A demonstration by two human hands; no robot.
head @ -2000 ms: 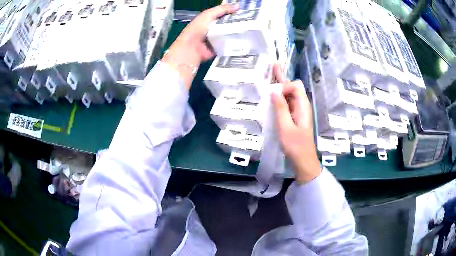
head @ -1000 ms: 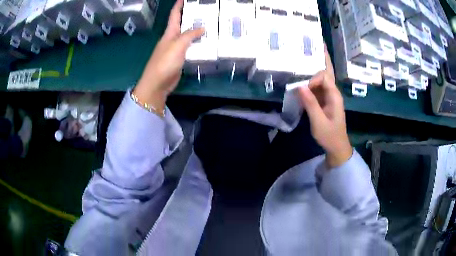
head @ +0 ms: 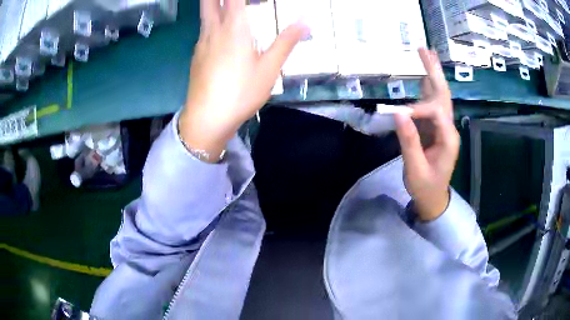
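Several white retail boxes (head: 375, 40) lie side by side at the bench's front edge, printed faces up, hang tabs towards me. My left hand (head: 234, 75) is over the row's left end, fingers apart, thumb across a box; its fingertips are partly cut off by the top edge. I see nothing gripped in it. My right hand (head: 431, 128) is at the row's right front corner, thumb and forefinger pinching the end of a white label strip (head: 392, 110). The strip hangs in a loop below the bench edge towards the left.
Tiered box stacks stand at the left (head: 94, 19) and right (head: 494, 31) on the green bench (head: 137, 75). A bin with white scraps (head: 94, 156) is on the floor at left. A grey metal frame (head: 544, 187) stands at lower right. A bench label (head: 19, 125) is at far left.
The earlier upright pile of boxes now lies as a row. Since the last frame, my left hand has spread over the row's left end, and my right hand has shifted right with the strip.
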